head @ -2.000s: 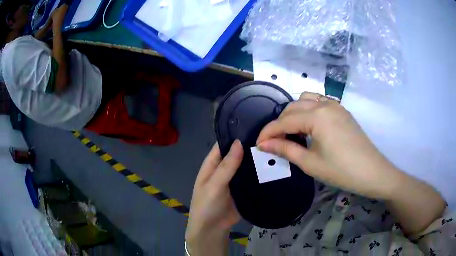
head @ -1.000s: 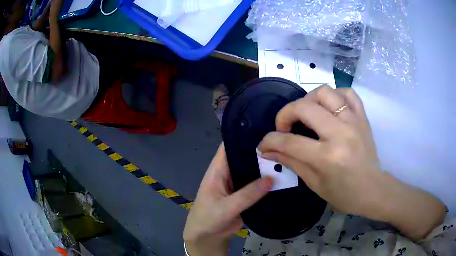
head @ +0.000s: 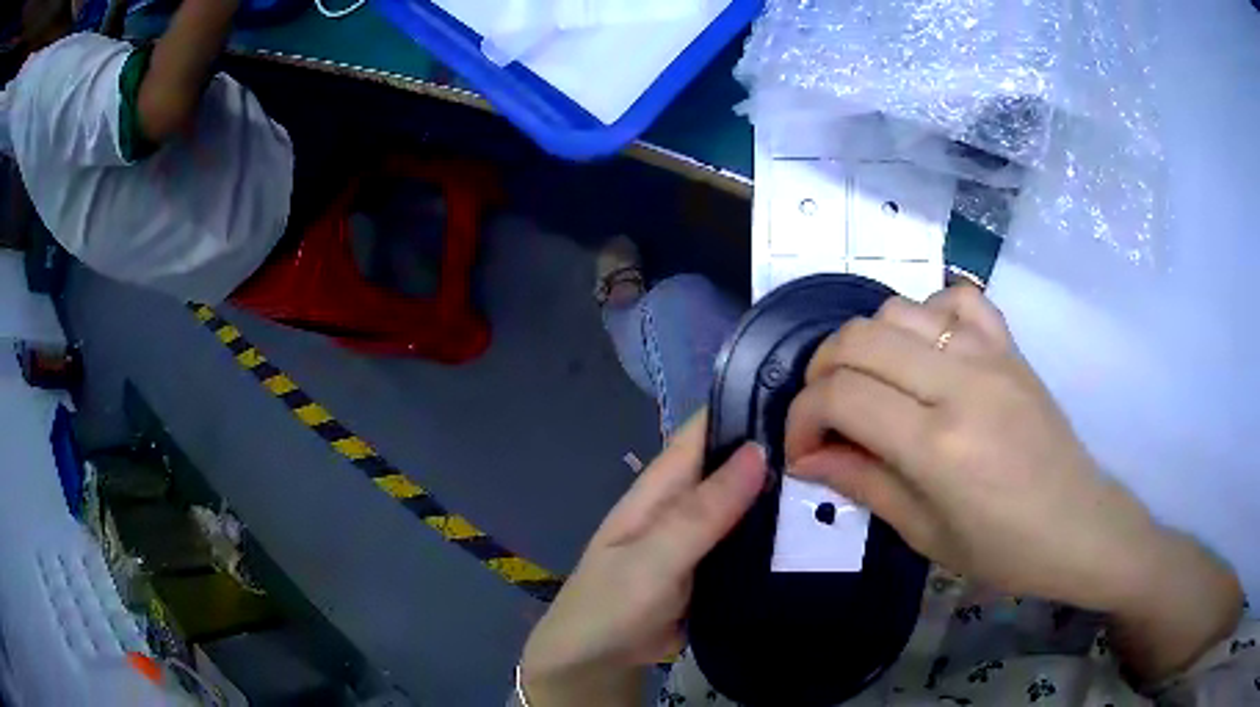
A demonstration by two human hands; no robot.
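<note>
A black oval plastic housing (head: 802, 635) is held up in front of me, its recessed, rimmed side facing me. My left hand (head: 643, 553) grips its left edge, the thumb on its face. A white square adhesive piece (head: 815, 546) with one dark hole lies against the middle of the housing. My right hand (head: 953, 449) has its thumb and fingers pinched at the top edge of the white piece. The fingertips are partly hidden, and the hand covers the housing's upper right part.
A white sticker sheet (head: 850, 256) lies beyond the housing, partly under bubble wrap (head: 884, 69). A blue tray (head: 587, 142) with white pieces is at the top. A red stool (head: 449, 325), a seated person (head: 152, 166) and yellow-black floor tape (head: 352, 449) are at left.
The housing and both hands have shifted right and down in the view. My left thumb has moved off the white piece onto the housing's upper left. A leg now shows beside the housing.
</note>
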